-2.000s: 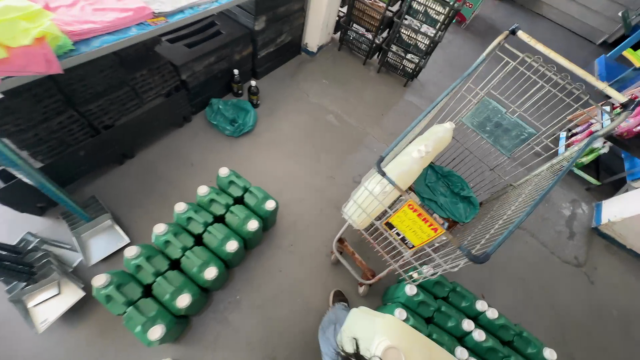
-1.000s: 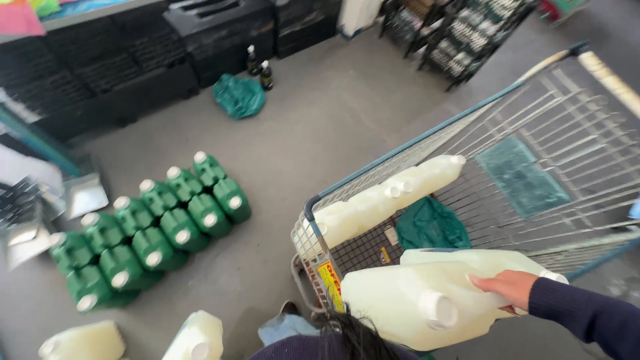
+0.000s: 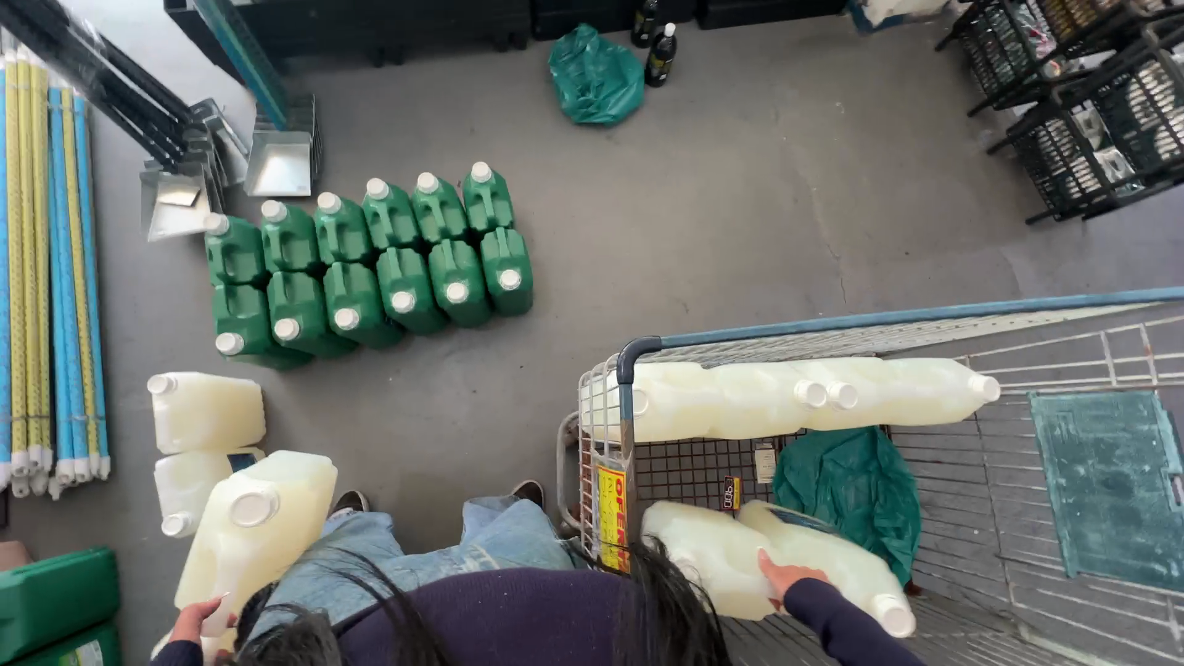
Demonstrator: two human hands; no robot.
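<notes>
My left hand [image 3: 205,624], at the lower left, is closed around the handle of a white plastic jug [image 3: 264,527] tilted beside my leg. Inside the metal shopping cart [image 3: 631,435], my right hand [image 3: 791,581] rests against a pale jug [image 3: 717,555]; whether its fingers grip the handle is hard to tell. Another jug [image 3: 832,560] lies alongside it. Along the cart's far side lies a row of pale jugs [image 3: 758,398], near a green plastic bag [image 3: 856,495]. Two more pale jugs [image 3: 208,412] are on the floor at the left.
Green jugs [image 3: 370,259] stand in two rows on the floor. Metal dustpans [image 3: 280,166] and bundled blue and yellow poles [image 3: 55,277] are at the left. A green bag [image 3: 597,79] and dark bottles [image 3: 660,55] sit at the top, black crates [image 3: 1101,120] at the upper right.
My left hand has come into view holding a jug. My right hand stays at the jugs in the cart. The view has swung left and downward.
</notes>
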